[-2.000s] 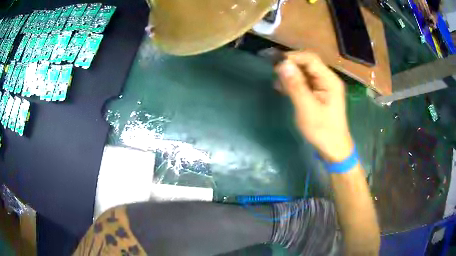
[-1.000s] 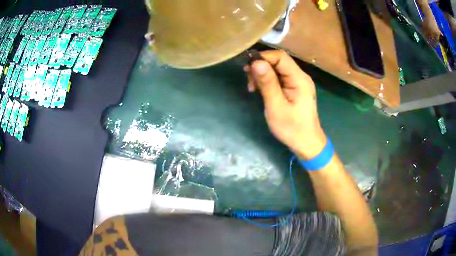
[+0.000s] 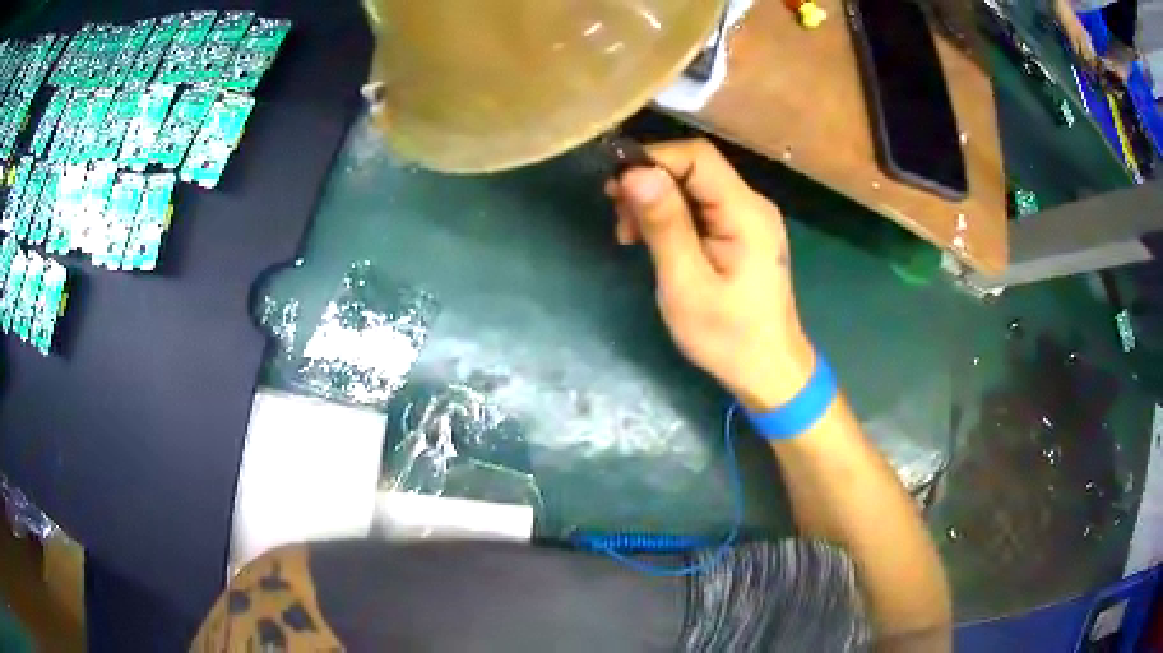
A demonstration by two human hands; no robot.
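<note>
My right hand (image 3: pixel 708 249) is bare, with a blue strap (image 3: pixel 796 401) on the wrist. Its thumb and fingers pinch a small dark object (image 3: pixel 628 154) just below the rim of the amber hood (image 3: pixel 536 89). The object's far end is hard to make out near the hood, and I cannot tell what it is. My left hand does not show in the picture.
Rows of green circuit boards (image 3: pixel 125 217) lie on the black mat (image 3: pixel 153 383) at left. White pads (image 3: pixel 313 472) lie at the near edge. A phone (image 3: pixel 908 96) lies on the brown board (image 3: pixel 816 115). A grey post (image 3: pixel 1084 236) stands at right. Coiled blue cord (image 3: pixel 638 542) lies near the lap.
My right hand has moved left from beside the brown board to below the hood rim, still pinching the dark object. The view has shifted slightly.
</note>
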